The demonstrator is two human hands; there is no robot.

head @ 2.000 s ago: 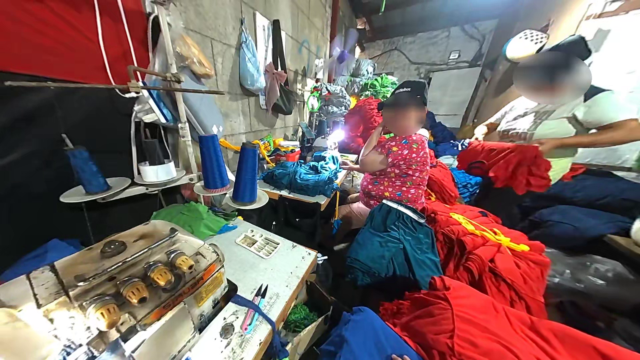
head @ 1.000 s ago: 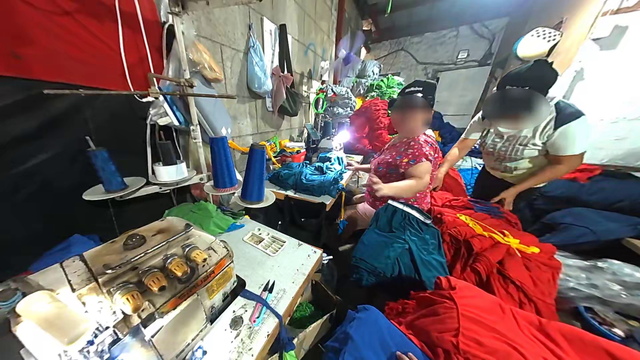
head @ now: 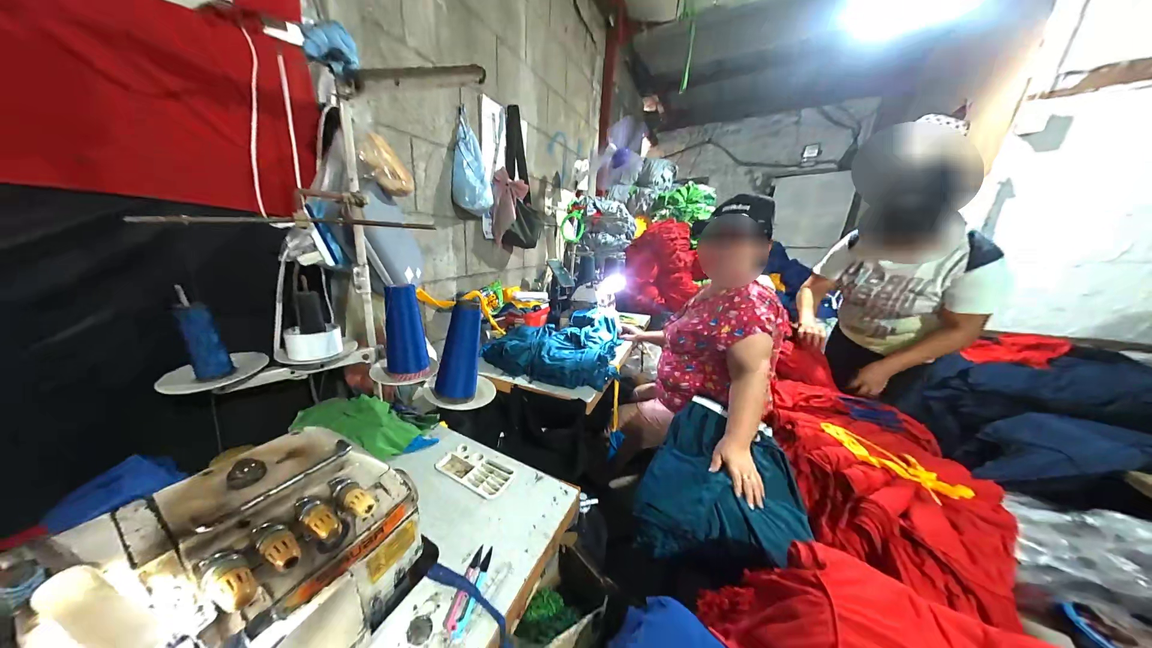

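Note:
Neither my left hand nor my right hand shows in the head view. In front of me at lower left sits an overlock sewing machine (head: 297, 531) with several yellowish tension dials, a lamp glowing at its near end. On the white sewing table (head: 531, 504) beside it lie a small compartment tray (head: 475, 472) and two pointed tools with pink and blue handles (head: 468, 594), a blue strip of fabric crossing them. Blue thread cones (head: 460, 353) stand on holders behind the machine. Red fabric (head: 864, 603) and a piece of blue fabric (head: 666, 625) lie at the bottom edge.
A seated person (head: 729, 342) in a red patterned top rests a hand on teal garments (head: 720, 486). Another person (head: 900, 288) leans over the red garment pile (head: 891, 468). Green fabric (head: 364, 425) lies behind the machine. A box with green scraps (head: 549, 616) stands below the table edge.
The seated person has lowered an arm onto the teal garments and turned toward the far table. The standing person's hands have shifted at the red pile.

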